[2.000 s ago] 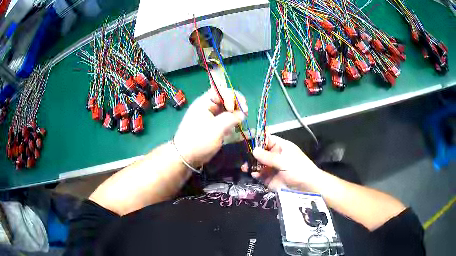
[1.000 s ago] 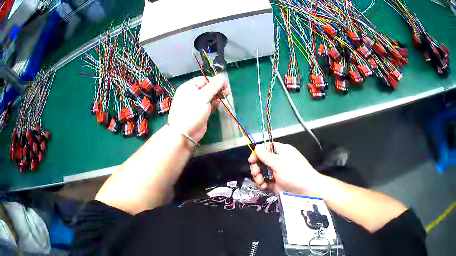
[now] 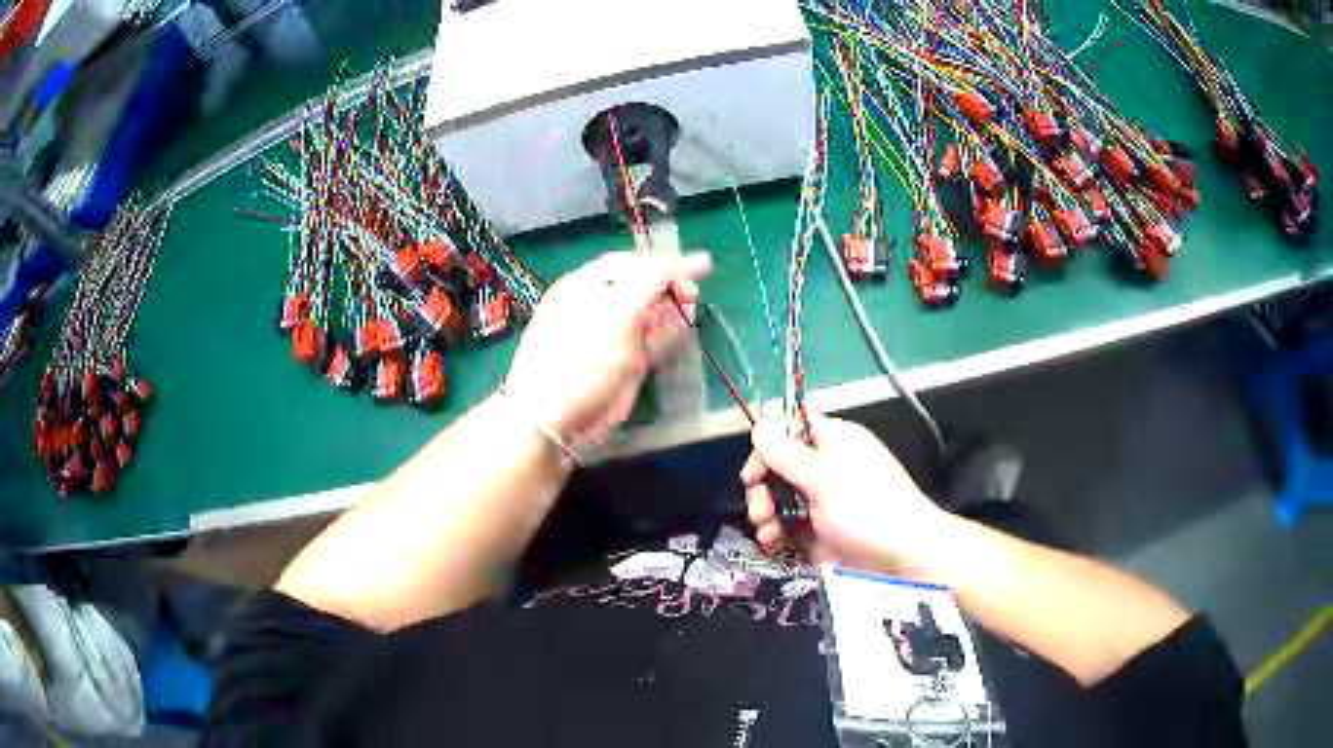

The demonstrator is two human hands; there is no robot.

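My right hand (image 3: 848, 490) is closed around the connector housing, which shows only as a dark bit between the fingers. The harness wires (image 3: 798, 307) rise from this fist toward the machine's right side. My left hand (image 3: 607, 344) pinches red and dark wires (image 3: 716, 358) that run from the right fist. A red wire end stands up past the left fingers in front of the black twisting head (image 3: 633, 146). Whether it touches the head I cannot tell. The head is on the front of the white wire twisting machine (image 3: 658, 88).
Harness piles with red plugs lie left (image 3: 388, 329) and right (image 3: 1023, 205) of the machine, with smaller bunches at far left (image 3: 95, 424) and far right (image 3: 1272, 168). A grey cable (image 3: 877, 336) crosses the bench edge (image 3: 1023, 344). A pale strip (image 3: 680, 387) lies below the head.
The blue and yellow wires seen earlier at my left fingers no longer show there; red and dark ones remain. A thin pale wire now slants apart from the bundle. The view has shifted slightly.
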